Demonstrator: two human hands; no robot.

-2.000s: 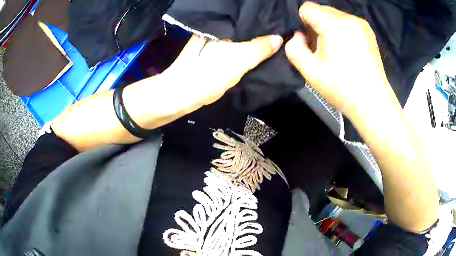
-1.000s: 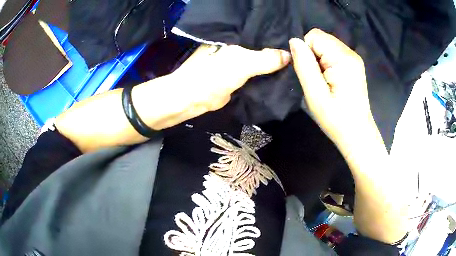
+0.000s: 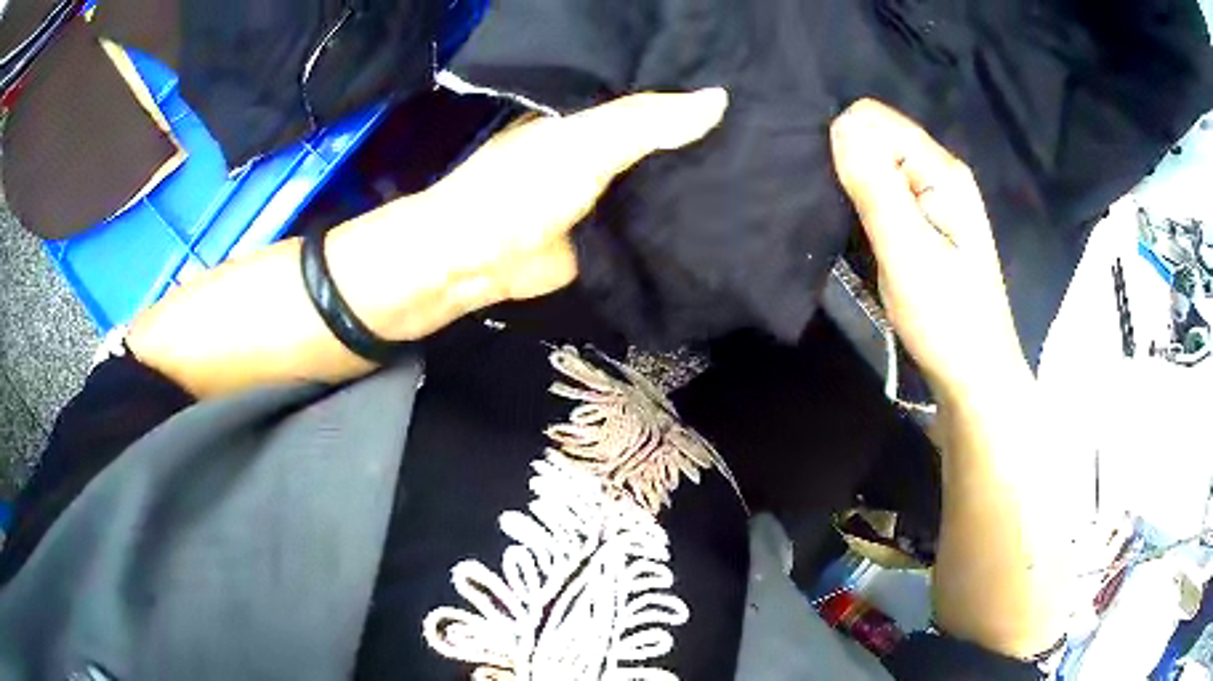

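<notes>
A large dark cloth garment piece (image 3: 745, 200) spreads across the top of the view and hangs down between my hands. My left hand (image 3: 572, 173) holds it from the left, thumb on top, fingers hidden beneath the cloth. My right hand (image 3: 918, 226) pinches the cloth at its right side with curled fingers. A whitish overlocked edge (image 3: 495, 91) shows above my left wrist. Another whitish edge (image 3: 871, 313) shows below the cloth beside my right hand.
A blue crate (image 3: 200, 220) with brown rounded pieces (image 3: 93, 140) and dark cloth (image 3: 273, 80) is at upper left. The white table (image 3: 1097, 399) is at right, with small metal parts (image 3: 1177, 273). A red spool-like item (image 3: 858, 619) lies low, right of my lap.
My hands were close together at the cloth; now they are farther apart, my left thumb slightly up and left, my right hand to the right. The cloth between them is spread flatter.
</notes>
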